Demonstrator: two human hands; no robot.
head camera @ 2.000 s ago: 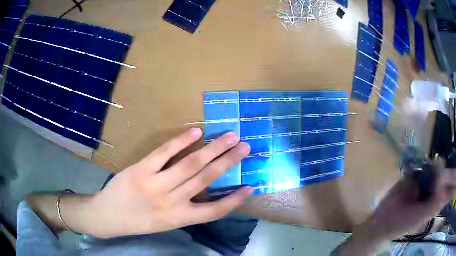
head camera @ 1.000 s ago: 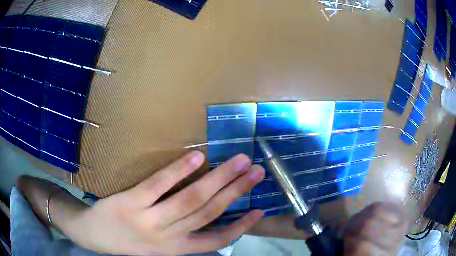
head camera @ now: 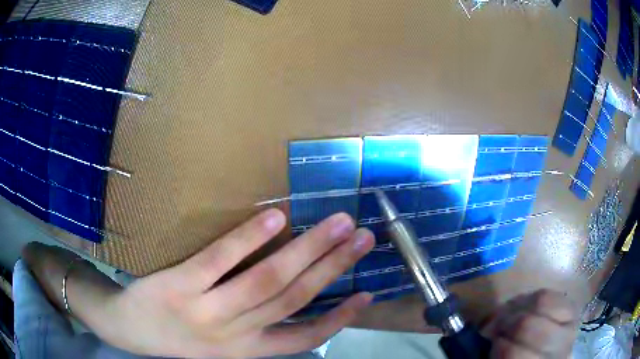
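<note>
A blue solar cell panel of side-by-side strips lies on the table, with a bright reflection near its top edge. Tabbing ribbon runs across it and sticks out past its left and right edges. My left hand lies with fingers spread on the panel's lower left part, pressing it. My right hand, blurred at the lower right, holds the soldering iron by its black handle. The iron's silver tip is at the upper ribbon, just right of the leftmost strip. Whether it touches is unclear.
A larger dark blue panel with ribbon ends lies at left. Narrow cell strips with wires lie at the upper right. A silvery heap of ribbon pieces is at right, and another is cut off at the top. The table's near edge runs below the panel.
Since two seconds ago the iron has come from the right onto the panel. In the last second its tip has shifted slightly right along the ribbon. My left hand stays on the panel.
</note>
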